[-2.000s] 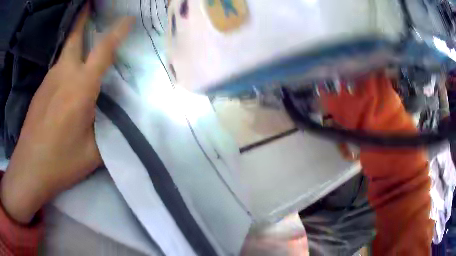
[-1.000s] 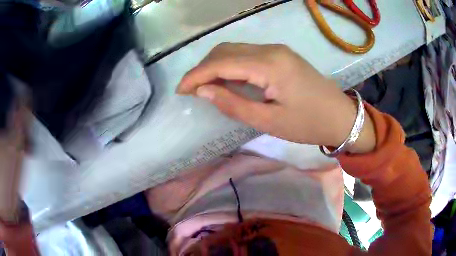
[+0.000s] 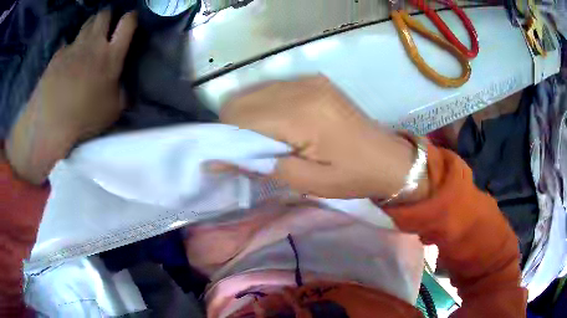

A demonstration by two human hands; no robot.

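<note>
The garment body, a dark cloth (image 3: 165,77), lies bunched at the upper left. A pale grey-white panel (image 3: 149,163) stretches from it over the front of the table. My right hand (image 3: 311,136) grips the pale panel's edge between fingers and thumb, near the table's front edge; it is slightly blurred. My left hand (image 3: 78,93) lies on the dark cloth at the left, fingers spread and pointing up. Whether its fingers pinch any cloth cannot be seen.
Fabric scissors with an orange-yellow loop (image 3: 429,59) and a red loop lie at the upper right. The cream machine bed (image 3: 267,31) is at the top. The white table has a printed ruler edge (image 3: 460,112). Small tools (image 3: 533,31) lie at the far right end. My lap is below.
My right hand, empty a second ago, now holds the pale panel, which is spread toward the front edge. My left hand has come further into view on the dark cloth.
</note>
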